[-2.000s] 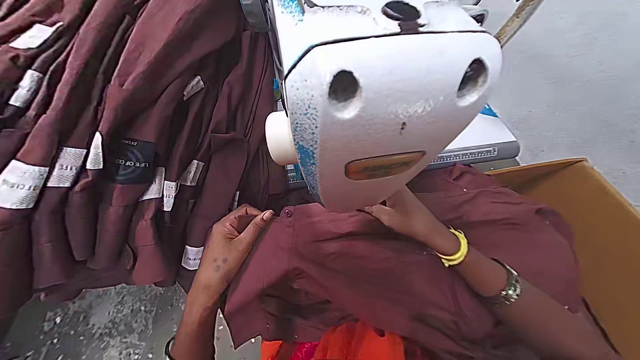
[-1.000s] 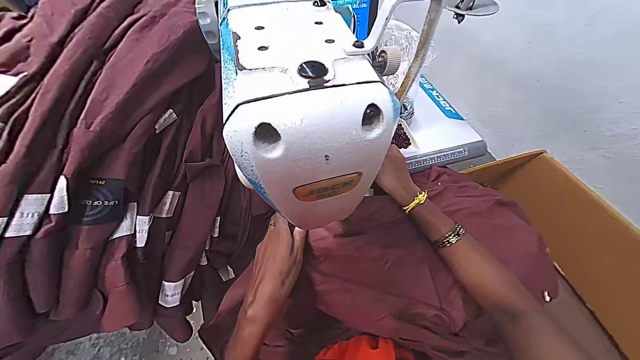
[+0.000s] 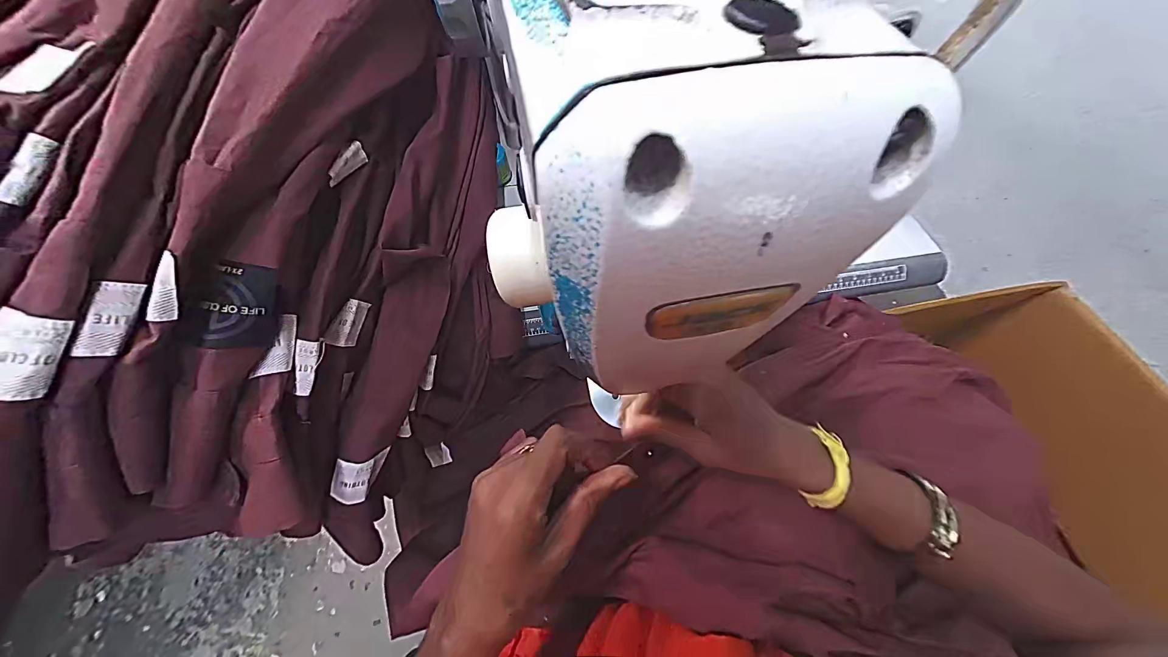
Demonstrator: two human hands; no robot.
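Observation:
The white head of an industrial sewing machine (image 3: pixel 748 201) fills the upper middle. Below it, a maroon cloth garment (image 3: pixel 757 538) spreads over the lap and to the right. My left hand (image 3: pixel 538 511) pinches a fold of this garment between thumb and fingers, just in front of the machine. Close beside it, my right hand (image 3: pixel 716 424) has its fingertips on the cloth under the machine head, with a yellow band at the wrist. A small dark button (image 3: pixel 650 453) shows on the cloth between the hands. The needle area is hidden behind the machine head.
Many maroon garments (image 3: pixel 301 100) with white woven labels hang in a thick row at the left, next to the machine. An open cardboard box (image 3: pixel 1077 411) stands at the right, with part of the garment at its edge. Grey floor (image 3: pixel 182 593) shows at the lower left.
Two seconds ago my hands were apart at the garment's edge; now they are close together below the machine head, with the cloth bunched between them. The view has shifted and come back.

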